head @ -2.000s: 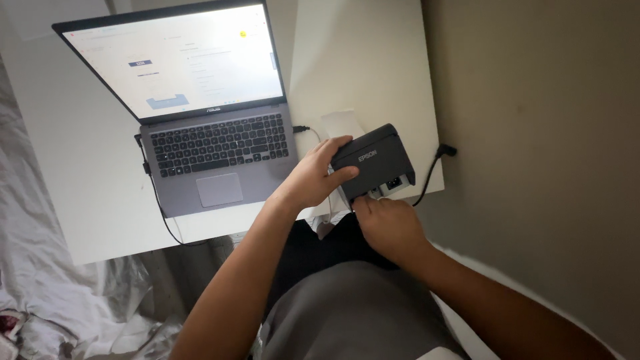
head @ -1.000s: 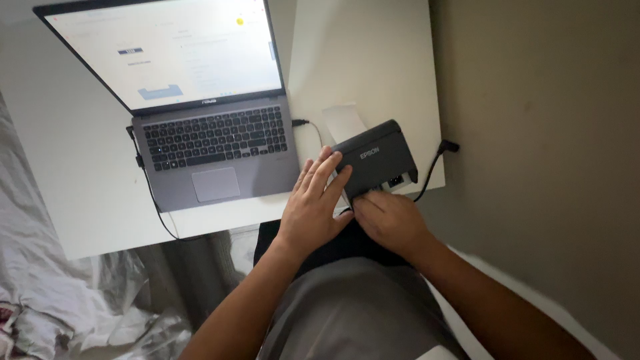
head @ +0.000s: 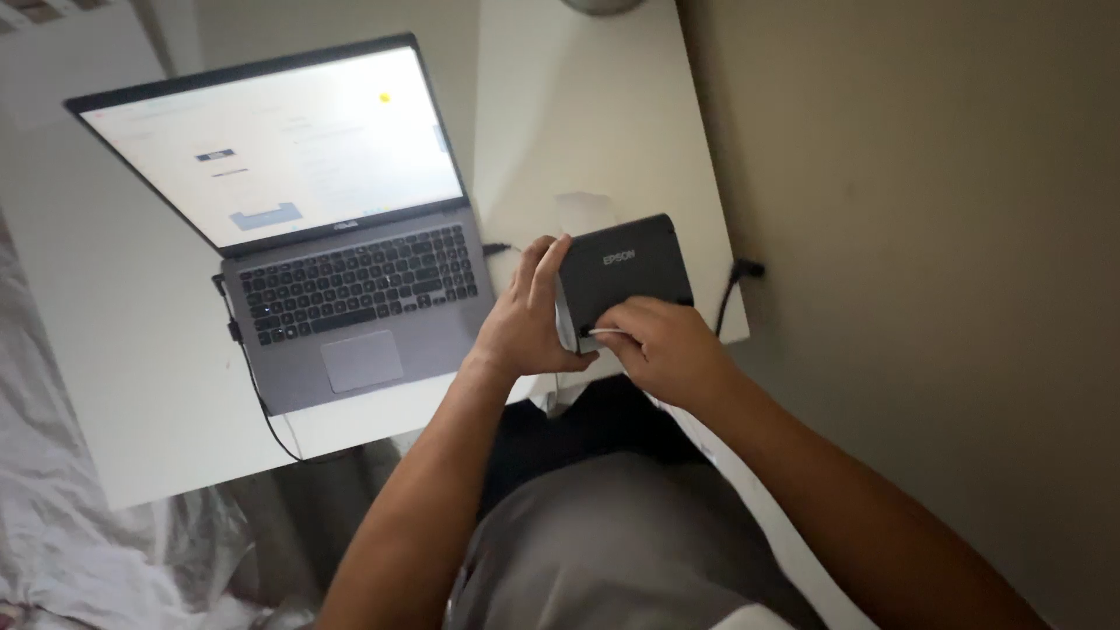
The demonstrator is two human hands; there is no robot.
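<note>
A dark Epson device [head: 626, 262], apparently a compact receipt printer, is at the table's near right corner. My left hand [head: 528, 319] grips its left side, fingers at the upper left edge and thumb by the lower left corner. With bent fingers, my right hand [head: 661, 341] pinches a thin light-coloured cable [head: 610, 331] at the printer's lower edge. The fingers partly hide that edge and the cable's end. A slip of white paper [head: 584, 210] lies behind the printer.
An open Asus laptop [head: 363, 306] stands left of the printer on a white table [head: 604, 114]. A plug [head: 497, 249] sits at its right side, a black cable [head: 255, 385] at its left. Another black connector [head: 746, 269] juts past the table's right edge. Crumpled fabric [head: 52, 437] lies at left.
My left hand has gone from lying against the printer's left side with extended fingers to gripping it. My right hand has come up over the near edge, and a light cable now shows in its fingers.
</note>
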